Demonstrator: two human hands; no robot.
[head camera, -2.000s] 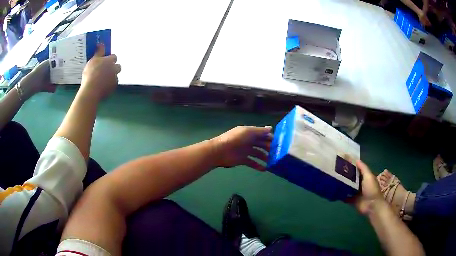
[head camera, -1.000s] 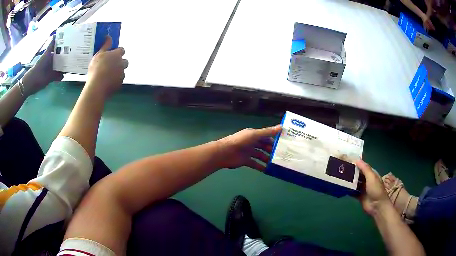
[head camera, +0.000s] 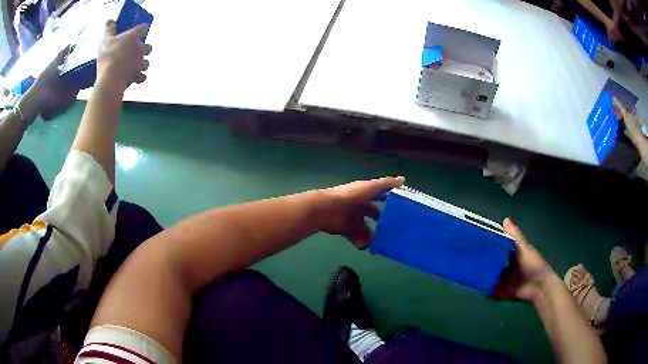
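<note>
A closed retail carton (head camera: 440, 242) is held over my lap, its plain blue long side towards me and a thin strip of its white printed face showing along the top edge. My left hand (head camera: 352, 206) holds its left end, thumb along the top edge and fingers at the end. My right hand (head camera: 524, 266) grips its right end, thumb on top and fingers partly hidden behind and under it. An open retail carton (head camera: 456, 92) stands on the white table (head camera: 384, 64), flap up, with a blue inner flap and a white rounded shape inside.
The neighbour at left holds a blue and white carton (head camera: 131, 18) with both hands. Another open carton (head camera: 602, 128) stands at right, with a person's hand at it. More cartons (head camera: 595, 43) stand further back. A sandalled foot (head camera: 586, 291) is at right.
The carton in my hands has tipped from its white printed face to its blue side. The neighbour's carton has tilted and moved up left. A hand has come to the open carton at right.
</note>
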